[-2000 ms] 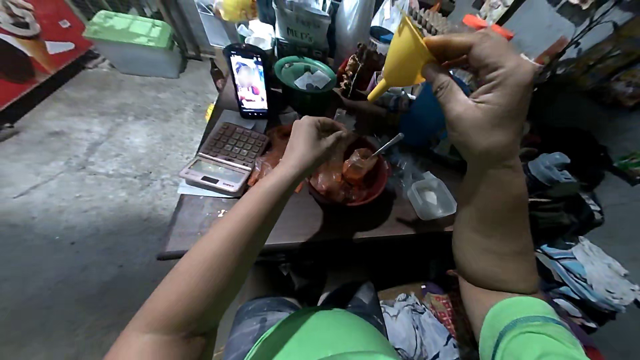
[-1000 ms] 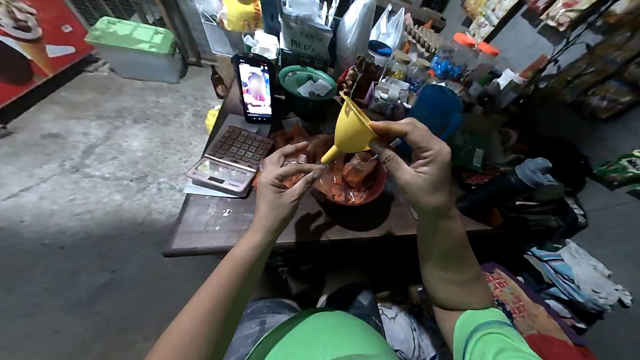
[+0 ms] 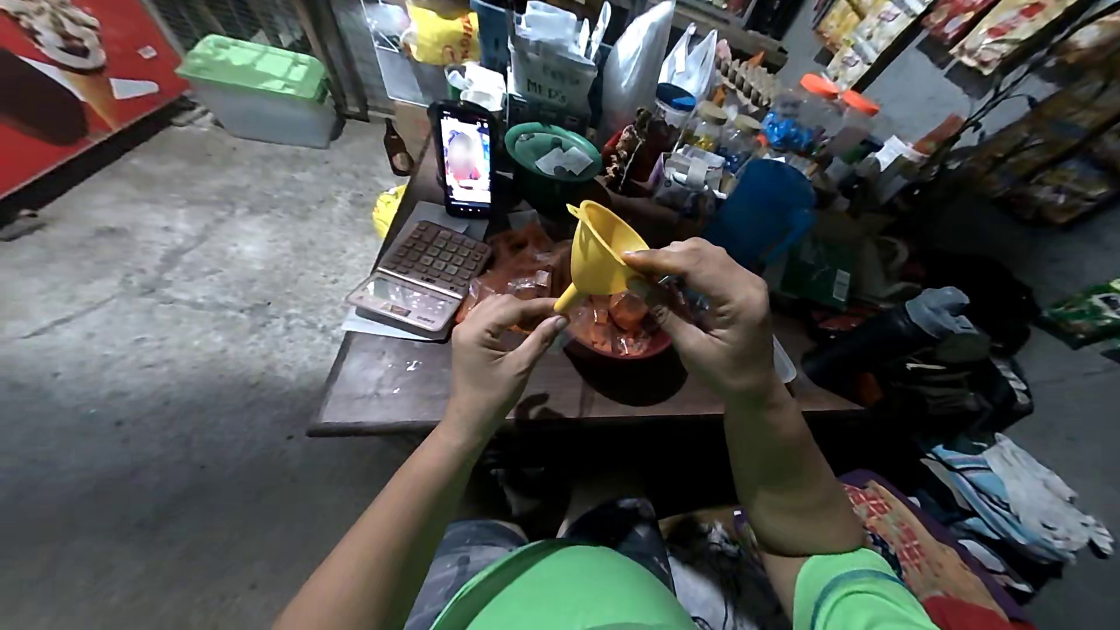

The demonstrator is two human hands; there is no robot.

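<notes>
A yellow plastic funnel [image 3: 602,251] is tilted above the table, its mouth up and its spout down to the left. My right hand [image 3: 710,315] grips the funnel's rim and side. The thumb and index finger of my left hand [image 3: 503,350] meet at the spout's tip; whether they pinch the spout or something thin and clear on it, I cannot tell. Below the funnel stands a red bowl [image 3: 623,348] with clear plastic packets of orange-red stuff [image 3: 628,311]. Partly behind my left hand lies an orange-red plastic bag [image 3: 525,262].
The wooden table [image 3: 385,385] bears a calculator [image 3: 436,262] at left, an upright phone [image 3: 466,159] behind it, a green basin [image 3: 553,153], a blue pitcher [image 3: 766,210] and lidded jars [image 3: 707,127]. A brown bottle [image 3: 396,149] stands behind the table's left side; a black tumbler [image 3: 857,350] lies at right.
My right hand has brought the funnel down from high at the right to above the bowl. My left hand has moved from over the bowl to the spout's tip.
</notes>
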